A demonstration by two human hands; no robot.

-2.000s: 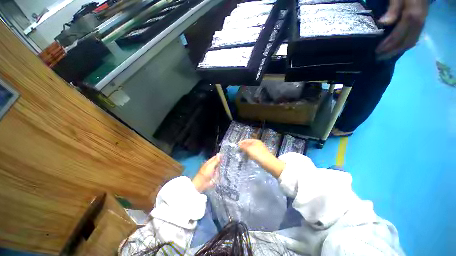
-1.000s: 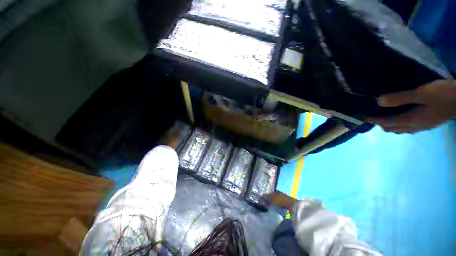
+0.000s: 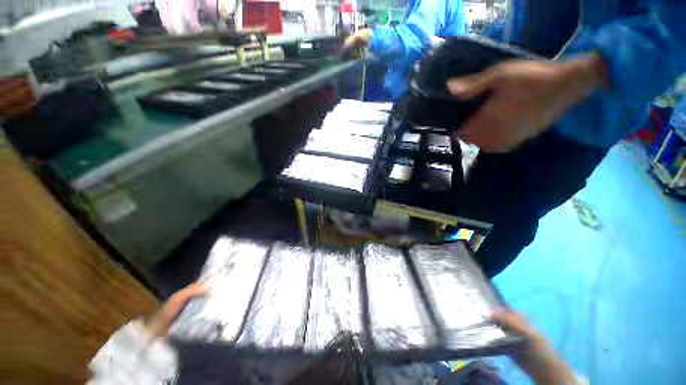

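A wide black tray is held up in front of me. Bagged modules, silvery-white and blurred, fill its row of slots. My left hand grips the tray's left end, its fingertips over the edge. My right hand grips the right end near the front corner. Both hands are blurred and partly hidden by the tray or sleeves. The tray hides most of my lap.
A cart beyond holds a tray of silvery packs and another black tray with small divided pieces. A person in blue stands right, one hand on a black tray. A green-topped bench and wood panel are left.
The filled tray has risen from the floor by the cart, now held in both my hands. The other person's black tray has moved, and the view has tilted up.
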